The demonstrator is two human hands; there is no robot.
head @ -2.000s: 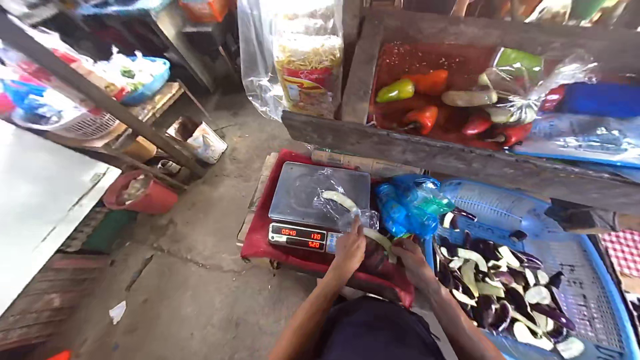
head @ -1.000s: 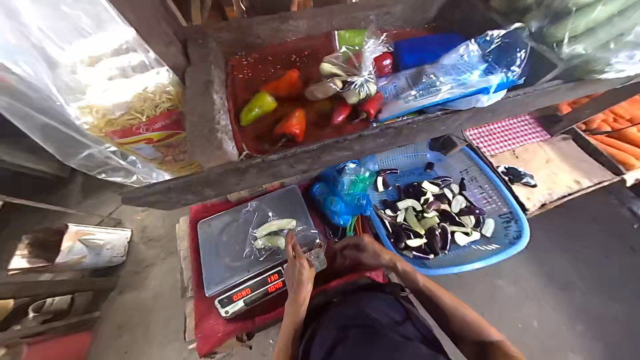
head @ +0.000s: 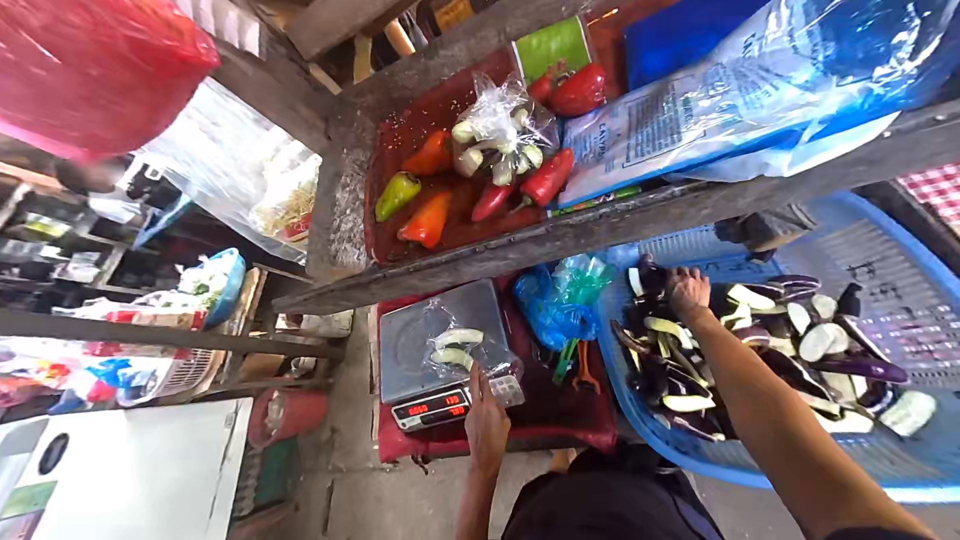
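Note:
My left hand [head: 486, 420] is at the front of a digital scale [head: 427, 300], its fingertips at the edge of a clear plastic bag [head: 491, 346]; whether they pinch it I cannot tell. Two pale cut vegetable pieces [head: 459, 337] lie in the bag on the scale's plate. My right hand [head: 688, 291] reaches into a blue plastic basket [head: 622, 379], its fingers on cut eggplant pieces [head: 686, 382] near the back left; its grip is unclear. Between scale and basket lie blue and green plastic bags [head: 559, 304] and orange and green handles [head: 585, 371].
Above the scale, a wooden tray [head: 480, 266] holds red and orange peppers [head: 547, 176], a knotted bag of pale vegetable pieces [head: 499, 139] and blue-and-white plastic packaging [head: 675, 112]. A pink plastic bag [head: 97, 67] hangs upper left. A red bucket [head: 289, 416] stands left of the scale.
My right hand has moved from beside the scale into the basket. My left hand stays by the bag, which now lies on the scale with two pieces visible. The view has shifted strongly.

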